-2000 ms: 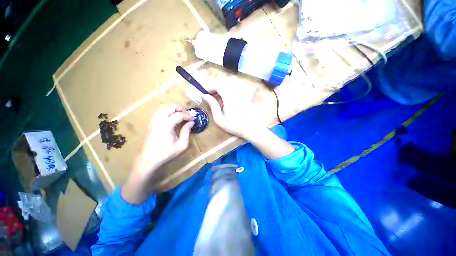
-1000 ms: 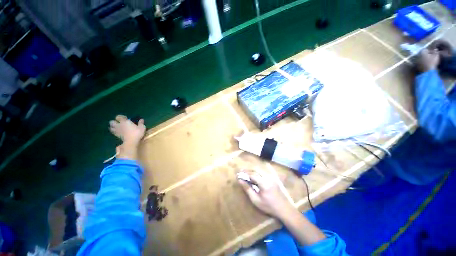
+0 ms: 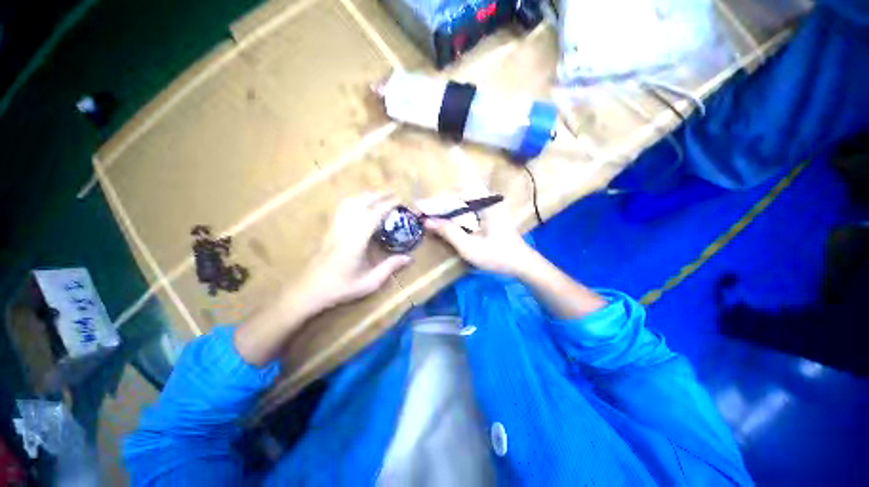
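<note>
A round black unit with a shiny inside [image 3: 401, 229] is held in my left hand [image 3: 354, 249], low over the cardboard-covered bench [image 3: 286, 114]. My right hand [image 3: 486, 243] holds a thin black tool [image 3: 476, 206] between its fingers, its inner end close to the unit's right edge. A small white piece shows beside the tool at my right fingers. Whether the tool touches the unit is too blurred to tell. A white cylinder with a black band and blue end [image 3: 472, 112] lies beyond my hands.
A heap of small dark parts [image 3: 218, 261] lies left of my left hand. A handwritten carton [image 3: 76, 312] stands off the bench's left corner. A dark box with red marks [image 3: 467, 27] and a clear plastic bag [image 3: 634, 38] lie at the back. A neighbouring worker's blue sleeve [image 3: 762, 124] shows at right.
My left hand has come back from the conveyor side to the front of the bench, now with a round unit. My right hand now holds the black tool at the unit. The view has tilted down.
</note>
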